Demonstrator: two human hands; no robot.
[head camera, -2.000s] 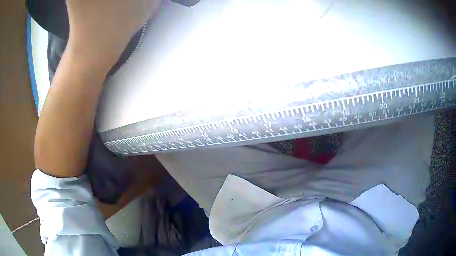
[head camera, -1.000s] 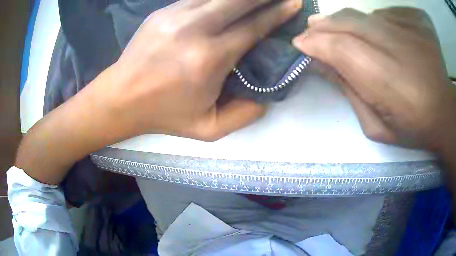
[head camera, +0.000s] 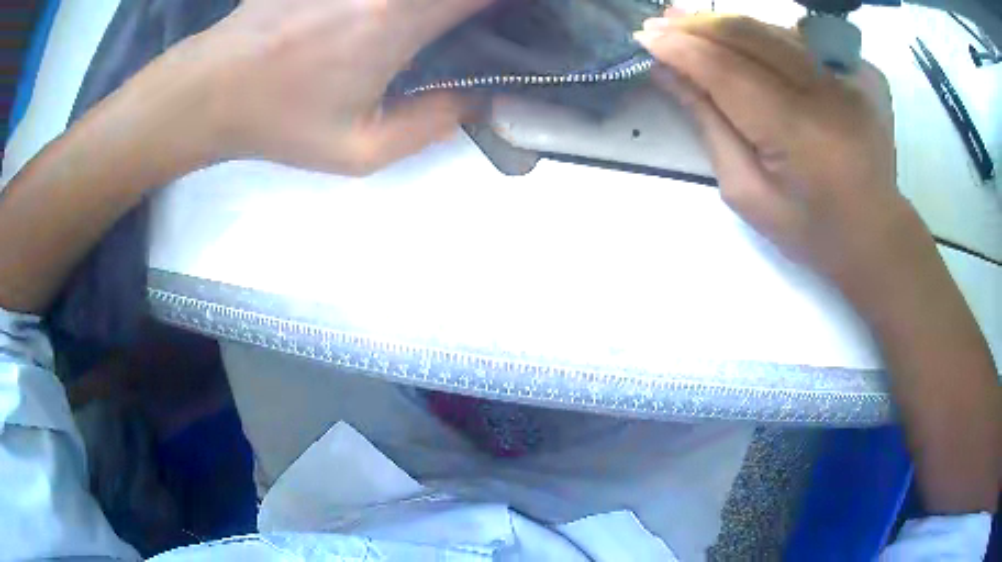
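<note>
The dark grey garment (head camera: 527, 38) lies across the top of the white machine bed and down the left side. A silver toothed zipper line (head camera: 527, 79) runs nearly straight along its near edge. My left hand (head camera: 330, 82) lies over the cloth at the upper left, its thumb at the left end of the teeth. My right hand (head camera: 780, 121) pinches the cloth edge at the right end of the teeth. The left fingertips are cut off by the top edge. A metal plate (head camera: 615, 134) shows in the bed below the zipper.
A grey measuring tape (head camera: 527, 379) runs along the table's near edge. Black thread snips or tweezers (head camera: 954, 108) lie at the upper right. A dark machine part with a pale knob (head camera: 832, 42) hangs above my right hand. A blue object (head camera: 846, 494) is below right.
The zipper edge has gone from a U bend to nearly straight, and both hands moved up with it. The metal plate, black tool and hanging machine part now show.
</note>
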